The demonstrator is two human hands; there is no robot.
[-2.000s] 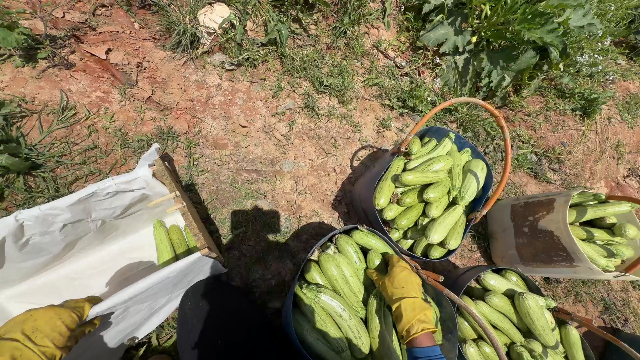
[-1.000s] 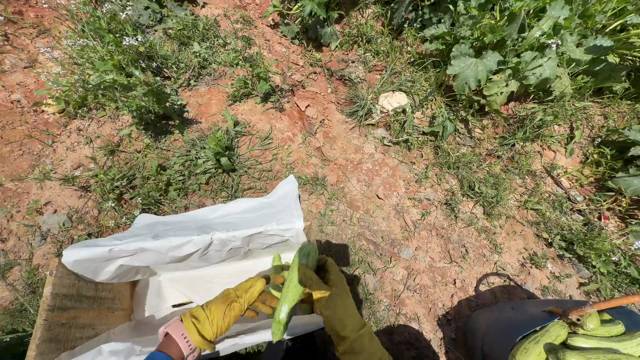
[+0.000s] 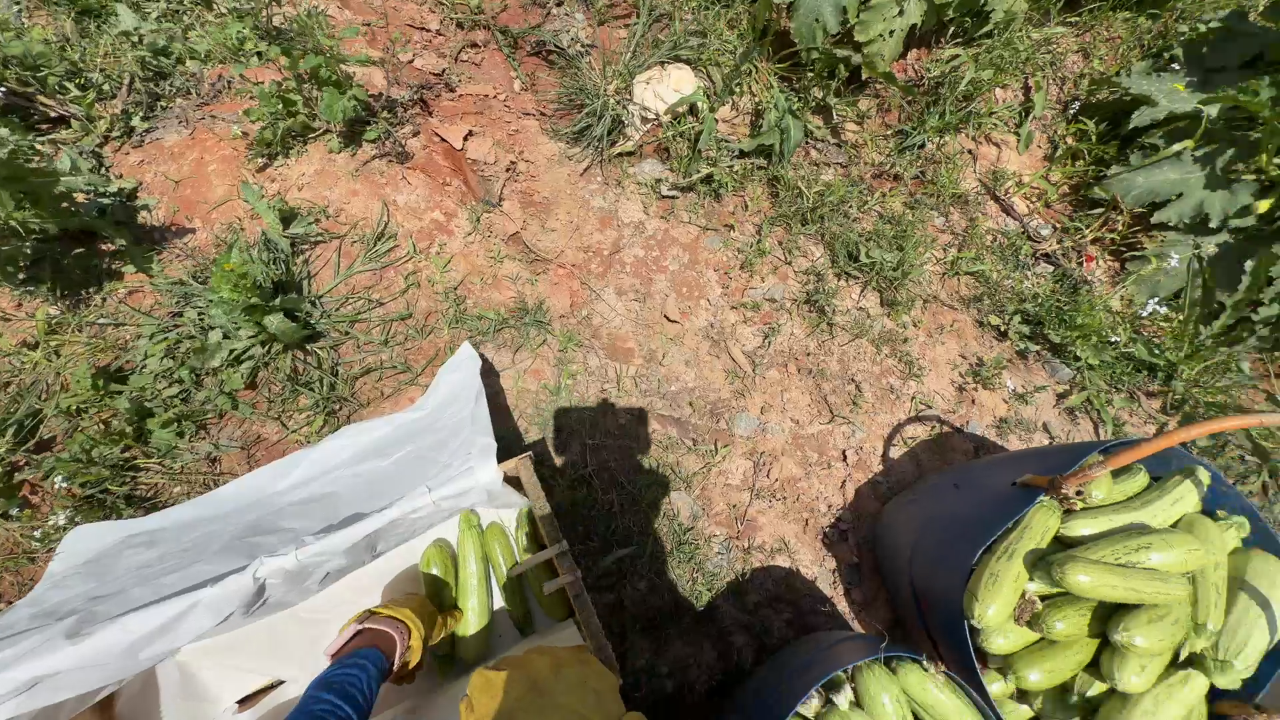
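My left hand point(image 3: 405, 632), in a yellow glove under a blue sleeve, is on the leftmost light-green zucchini point(image 3: 438, 575) in a wooden crate point(image 3: 560, 565) lined with white paper point(image 3: 300, 510). Several zucchinis point(image 3: 473, 585) lie side by side against the crate's end slats. At the bottom edge, beside the crate's near corner, my right hand point(image 3: 545, 685) shows only as part of a yellow glove; its fingers and anything in them are hidden.
A dark blue bucket point(image 3: 925, 560) full of zucchinis point(image 3: 1130, 580) stands at the right, its orange-brown handle point(image 3: 1180, 447) raised. Another bucket point(image 3: 810, 670) with zucchinis is at the bottom. Reddish soil point(image 3: 640, 290), weeds point(image 3: 280, 300) and leafy plants point(image 3: 1190, 190) lie beyond.
My hands were together around a zucchini over the crate; now they are apart, the left on a zucchini inside it. More zucchinis lie there than two seconds ago. The view has shifted.
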